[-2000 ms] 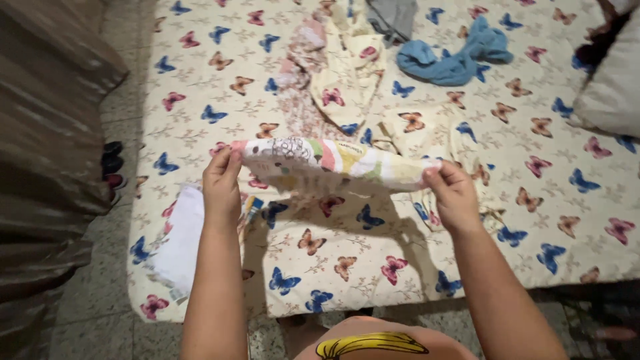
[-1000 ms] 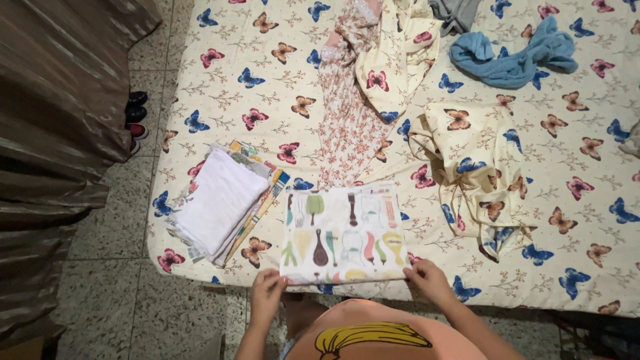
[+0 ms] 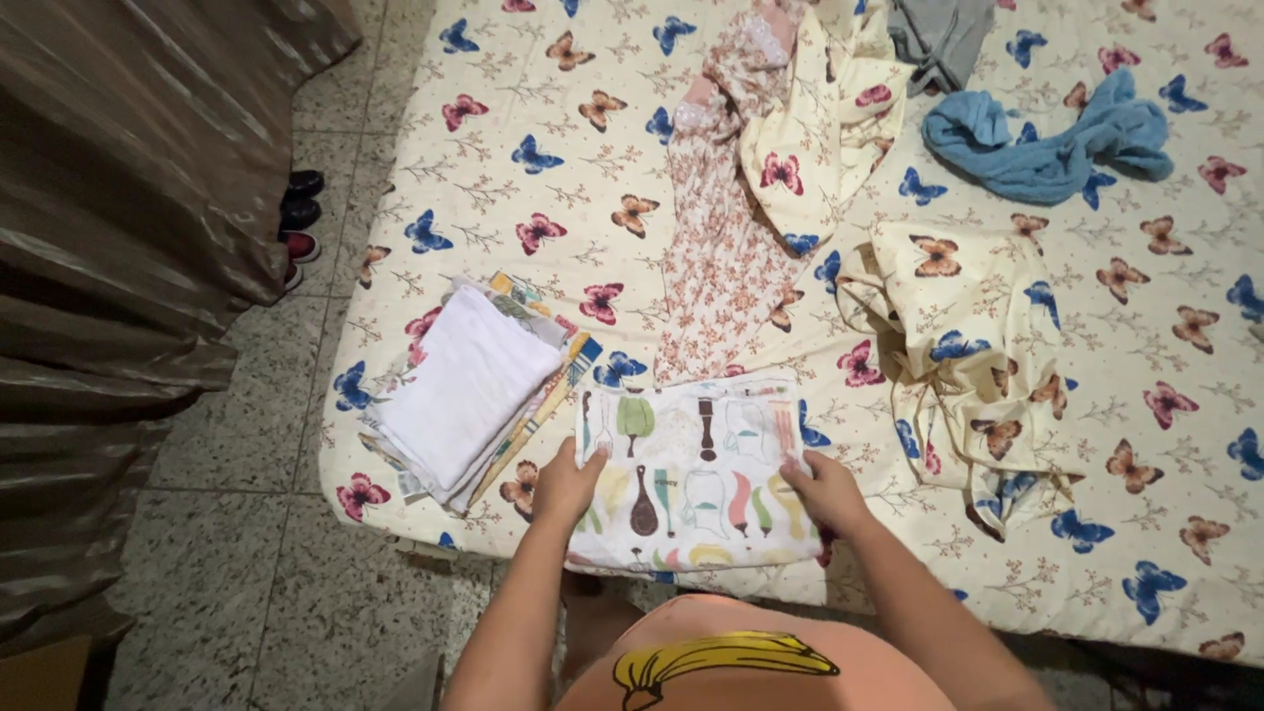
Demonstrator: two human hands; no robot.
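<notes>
A white cloth printed with kitchen utensils lies folded at the bed's near edge. My left hand grips its left side, thumb on top and fingers hidden beneath. On the opposite side my right hand holds the cloth's edge in the same way. Left of it, a stack of folded cloths rests at a slant, with a plain white folded cloth on top. A floral garment reaches down to the far edge of the printed cloth.
Crumpled butterfly-print fabric lies at the right, and a second piece is farther back. A twisted blue cloth and a grey cloth are beyond. A brown curtain hangs at the left, with shoes beside it on the tiled floor.
The printed cloth was held stretched in the air, then came down flat on the bed. My hands have since moved from its near corners up to its sides.
</notes>
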